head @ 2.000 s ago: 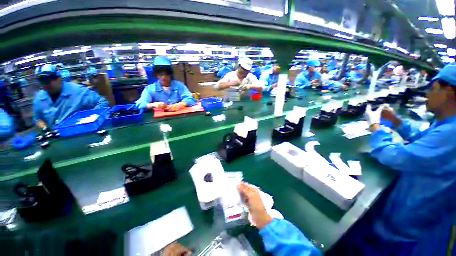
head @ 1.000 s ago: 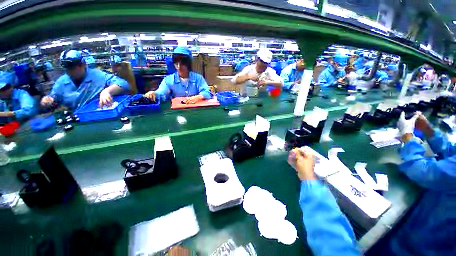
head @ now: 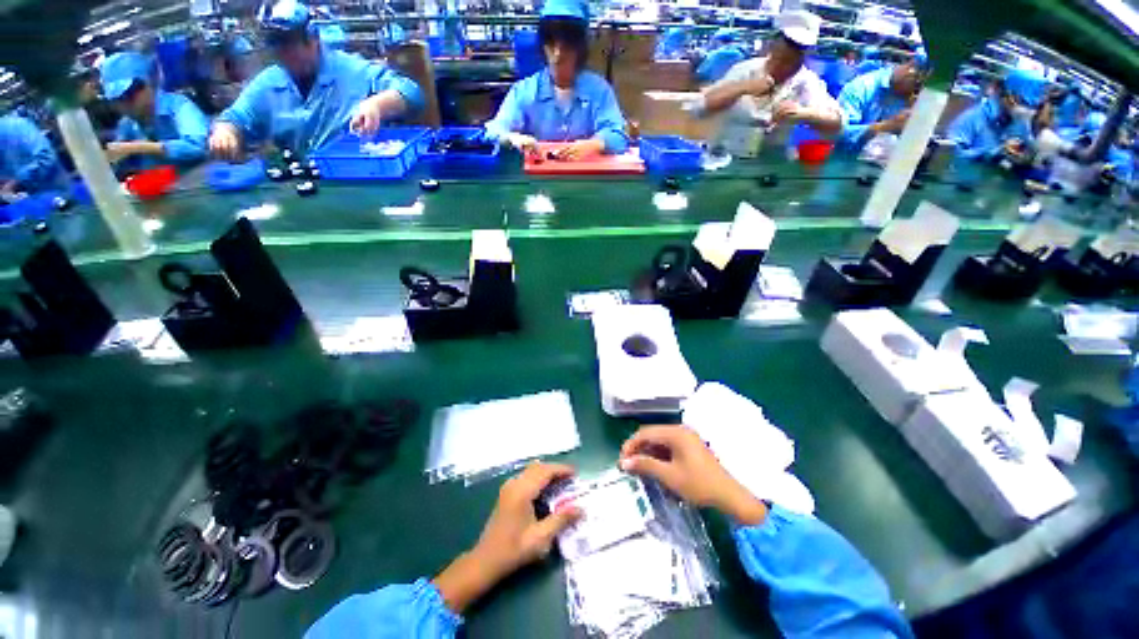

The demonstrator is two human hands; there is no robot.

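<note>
My left hand [head: 515,522] and my right hand [head: 685,467] are at the front centre. Between them is a small clear accessory bag [head: 606,512] with white contents and a pink mark. My left fingers hold its left edge and my right fingers are at its top right corner. It lies over a pile of similar clear bags [head: 631,587]. Just behind stand the white insert stack with a dark centre hole [head: 640,362] and round white sheets [head: 749,443], partly hidden by my right hand. A flat bag stack [head: 503,433] lies to the left.
Black rings [head: 269,499] are heaped at the left. Open black boxes [head: 462,303] stand in a row behind. Long white insert blocks [head: 949,418] with curled strips lie at the right. Workers sit across the line; a blue sleeve shows at the right edge.
My right hand has come back from the long white blocks to the bag pile. My left hand has come fully into view, at a small bag. The view has turned left and down, showing the ring heap.
</note>
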